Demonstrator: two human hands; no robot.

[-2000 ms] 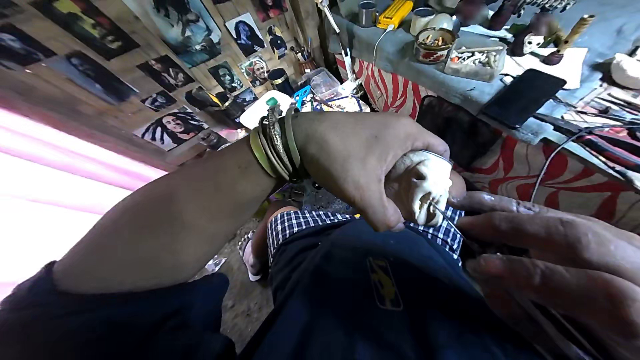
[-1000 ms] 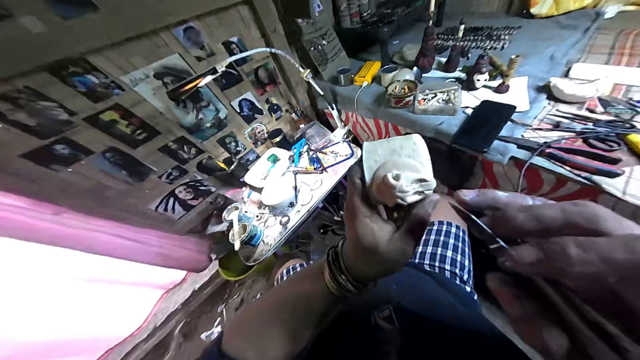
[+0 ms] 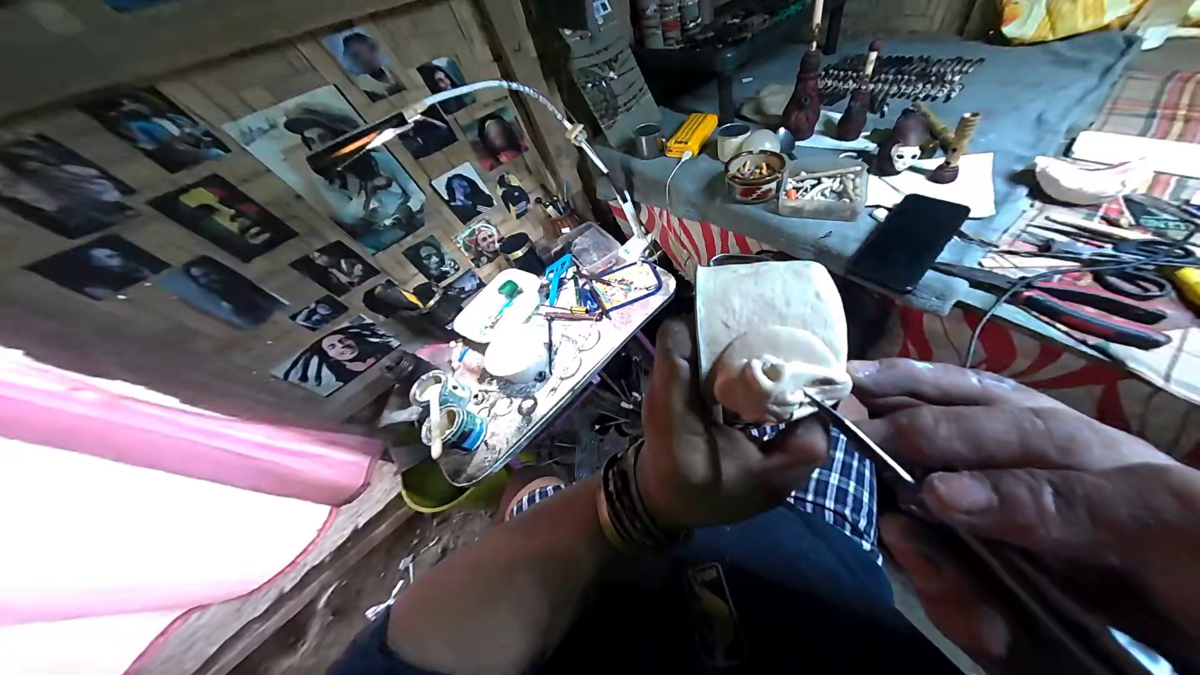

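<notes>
My left hand [image 3: 717,445], with bracelets at the wrist, holds up a small square pale block [image 3: 773,295]. On the block's lower part sits a cream-coloured modelled piece [image 3: 771,377] with a round hole and raised folds. My right hand [image 3: 1022,487] grips a thin metal modelling tool [image 3: 867,445] between thumb and fingers. The tool's pointed tip touches or nearly touches the lower right side of the modelled piece. Its rear end runs down under the right hand, where it is partly hidden.
A small white table [image 3: 581,361] at left bears jars, tubs and tools under a lamp [image 3: 487,86]. On the cloth-covered bench [image 3: 1022,103] lie a black phone [image 3: 907,242], a tin [image 3: 753,176], a plastic box [image 3: 823,192], dark figurines and pliers [image 3: 1092,314]. Pictures cover the wall.
My left hand has turned from over the modelled piece to beneath it, so the square block shows. The tool tip has come against or close to the piece. The view has shifted.
</notes>
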